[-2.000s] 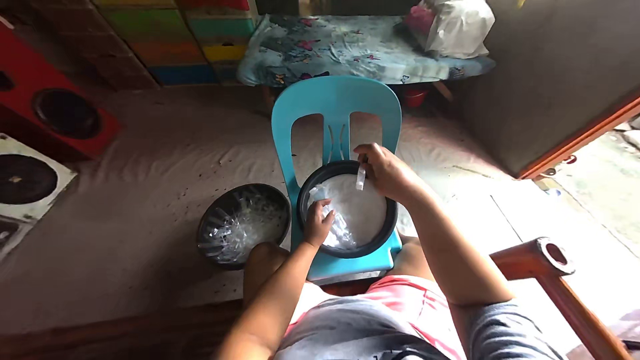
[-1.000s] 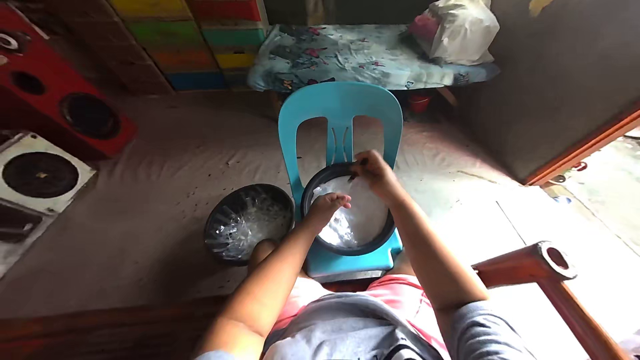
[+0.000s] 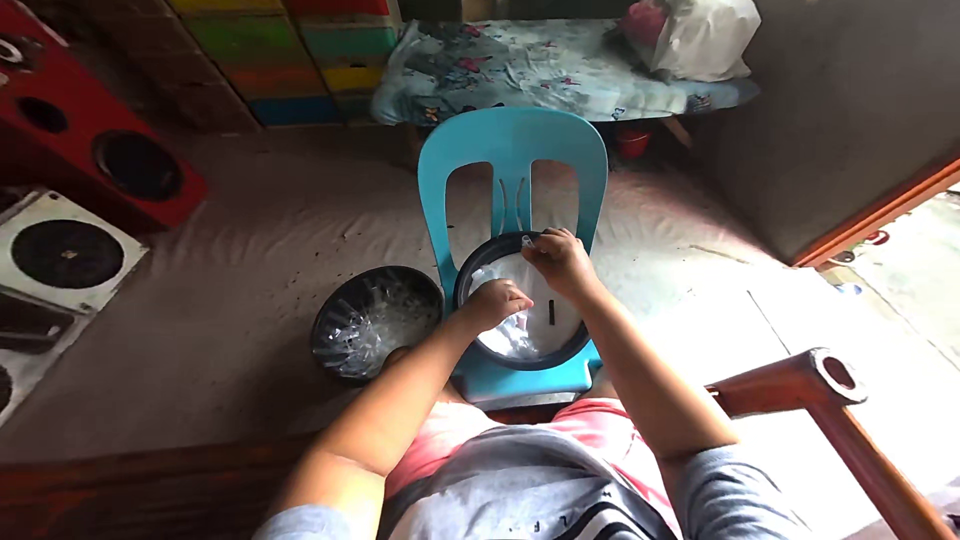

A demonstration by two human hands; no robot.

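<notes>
A black round basin (image 3: 525, 363) stands on the seat of a blue plastic chair (image 3: 510, 127). White material, perhaps powder or fine grains, lies in it, with clear plastic pieces (image 3: 517, 341) at its left side and a small dark stick (image 3: 551, 312) at the right. My right hand (image 3: 559, 259), above the basin's far rim, holds a small clear plastic piece (image 3: 527, 241) between its fingertips. My left hand (image 3: 496, 304) hovers over the basin's left half with its fingers curled; whether it holds anything is unclear.
A second black basin (image 3: 430, 285) with many clear plastic strips sits on the floor at the left. Red and white speakers (image 3: 139, 166) stand farther left. A cloth-covered bench (image 3: 510, 67) is behind the chair. A wooden armrest (image 3: 772, 386) is at the right.
Two seconds ago my left hand was down on the plastic pieces in the basin; it is now raised above them. The dark stick now shows lying in the basin.
</notes>
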